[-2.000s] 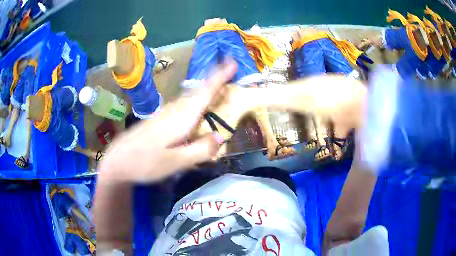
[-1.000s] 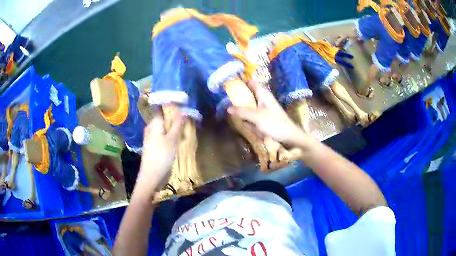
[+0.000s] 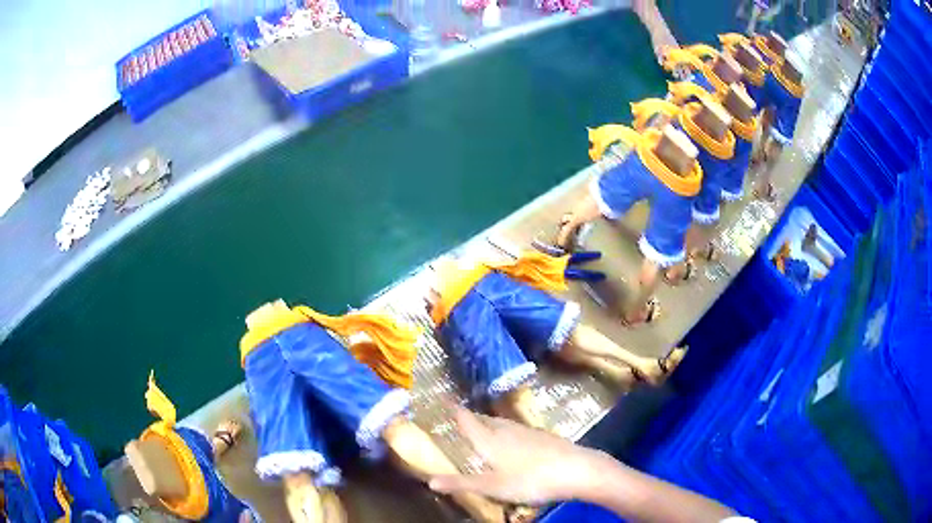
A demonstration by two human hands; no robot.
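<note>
A figure lower body with blue shorts and an orange-yellow waist sash lies on the tan bench in front of me. My right hand is over its right-hand lower leg, fingers extended and blurred; I cannot tell whether it grips. The feet are partly hidden or cut off at the bottom edge. My left hand is not in view. A second lower body lies to the right, its sandalled foot near the bench edge.
Several lower bodies stand at the upper right. Blue-handled pliers lie nearby. Another lower body is lower left. A green belt runs behind. Blue crates are stacked right. Another person's hand shows at the top.
The view has swung right and up, showing more belt. The lower body that both my hands held by the legs now lies on the bench. My left hand has left the picture.
</note>
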